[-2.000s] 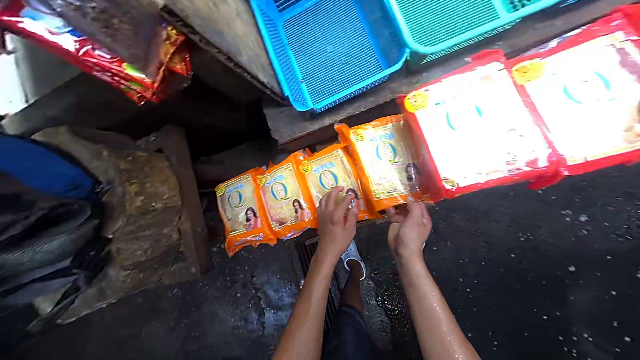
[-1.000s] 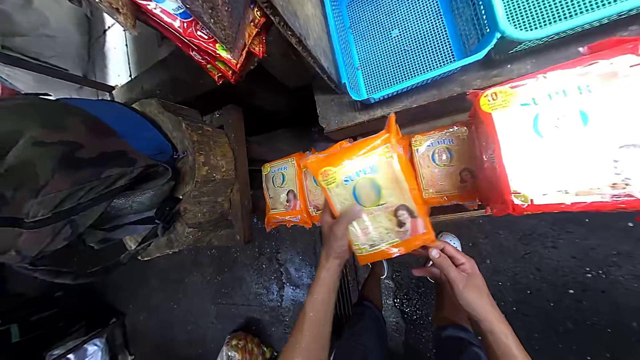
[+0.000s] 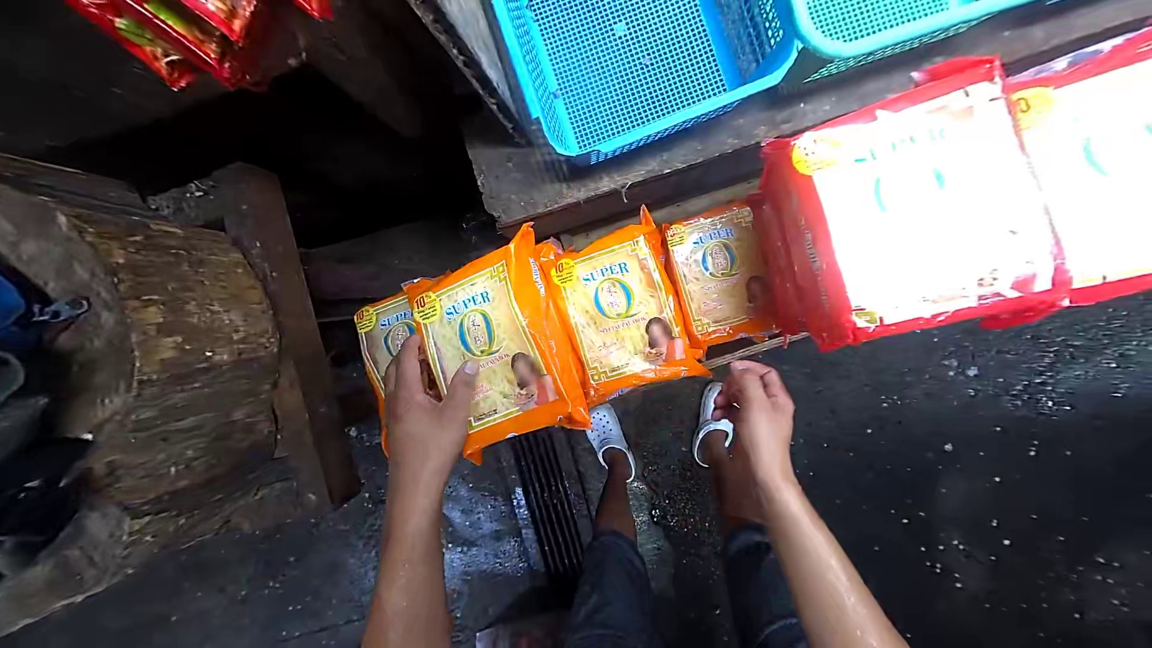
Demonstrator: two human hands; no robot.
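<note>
Several orange plastic packs of Super Q noodles lie in a row along the low ledge. My left hand point(image 3: 427, 405) rests on the lower left of one raised orange noodle pack point(image 3: 490, 346), its thumb on the front and its fingers at the left edge. That pack partly overlaps the leftmost orange pack point(image 3: 378, 324). To its right lie another orange pack point(image 3: 621, 310) and a smaller-looking one point(image 3: 717, 270) beside the red packs. My right hand point(image 3: 754, 405), fingers curled together, hovers below the row and appears to hold nothing.
Large red noodle packs point(image 3: 927, 198) continue the row rightward. Above stand a blue plastic basket point(image 3: 630, 72) and a green one point(image 3: 877, 27) on a wooden shelf point(image 3: 558, 180). A cut log point(image 3: 180, 360) and a wooden post point(image 3: 279, 333) are at left. Below, a floor grate point(image 3: 547, 504) lies near my feet.
The orange pack lifted between both hands one second ago now lies in the row or under my left hand; which one is unclear. My right hand has come away from the packs.
</note>
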